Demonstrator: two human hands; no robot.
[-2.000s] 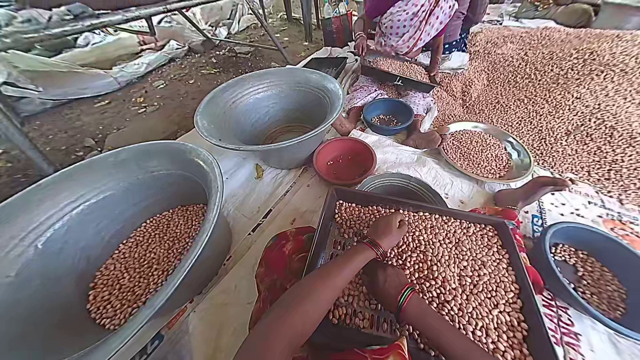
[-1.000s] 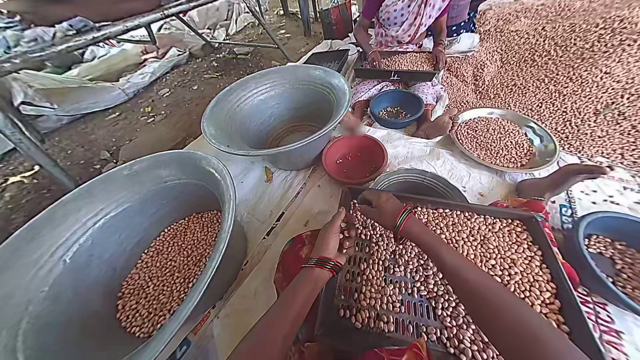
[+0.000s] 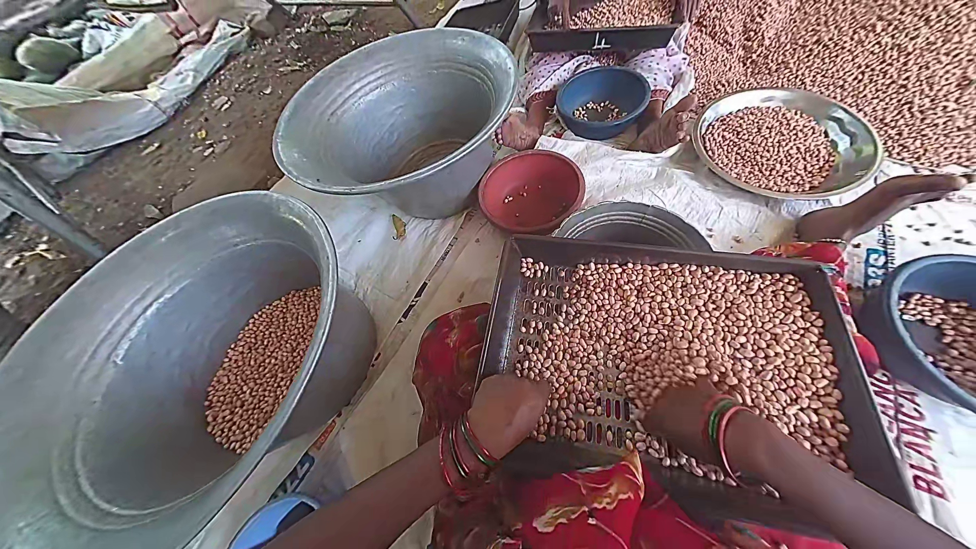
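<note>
A dark slotted tray (image 3: 862, 381) full of pinkish-brown shelled peanuts (image 3: 709, 328) rests over my lap. My left hand (image 3: 509, 408) is at the tray's near left corner, its fingers curled and partly hidden; whether it holds peanuts I cannot tell. Among the peanuts near the tray's front edge is my right hand (image 3: 682, 408), with its fingers buried or hidden by the heap. Bare slots show between the hands and along the left side. To the left, a large metal basin (image 3: 91, 381) holds a pile of peanuts (image 3: 263, 366).
Beyond stand a second metal basin (image 3: 343, 122), a red bowl (image 3: 531, 187), a grey ribbed basin (image 3: 633, 225) and a metal dish (image 3: 854, 137) of peanuts. A blue tub (image 3: 892, 328) is at right. Another person sits opposite with a tray (image 3: 602, 38) and a blue bowl (image 3: 602, 88).
My right hand has moved from the tray's far left corner to the peanuts near its front edge. My left hand has come nearer along the left side. The view has shifted.
</note>
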